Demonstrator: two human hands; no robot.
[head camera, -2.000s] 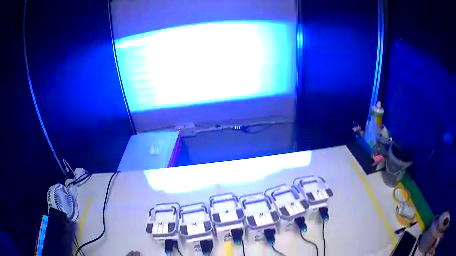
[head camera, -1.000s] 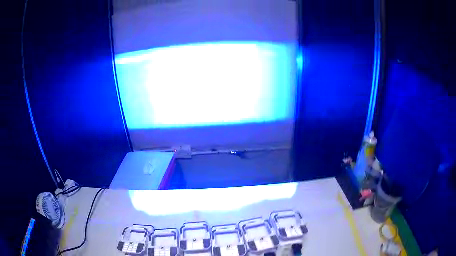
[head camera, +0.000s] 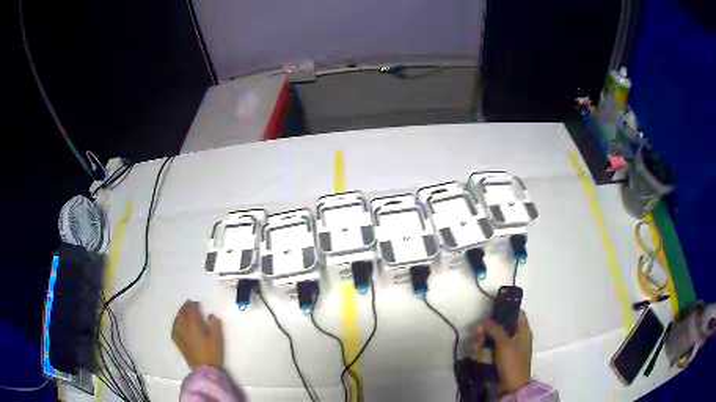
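Note:
Several white mini projectors (?) (head camera: 345, 228) stand in a row across the bench, with rounded handle frames and dark corner pads. Each has a black plug (head camera: 362, 275) with a teal tip at its near side, and thin black cables (head camera: 292, 341) run to the near edge. My right hand (head camera: 512, 353) holds a slim black remote control (head camera: 506, 308) upright at the lower right, below the row. Small dark pieces (head camera: 475, 381) lie beside that hand. My left hand (head camera: 198, 336) rests low at the left, near the bench surface, holding nothing, fingers partly apart.
At the left are a white fan (head camera: 82, 224), a dark blue-edged bar (head camera: 71, 314) and loose cables. At the right are a grey cup (head camera: 647, 184), a yellow-green bottle (head camera: 615, 90), tape rings (head camera: 651, 272) and a smartphone (head camera: 637, 345). A white box-like surface (head camera: 235, 110) stands behind the bench.
The view has tilted down, showing more bench. Both hands have come into view, the right with the remote. The bright light on the wall and bench's far edge is gone.

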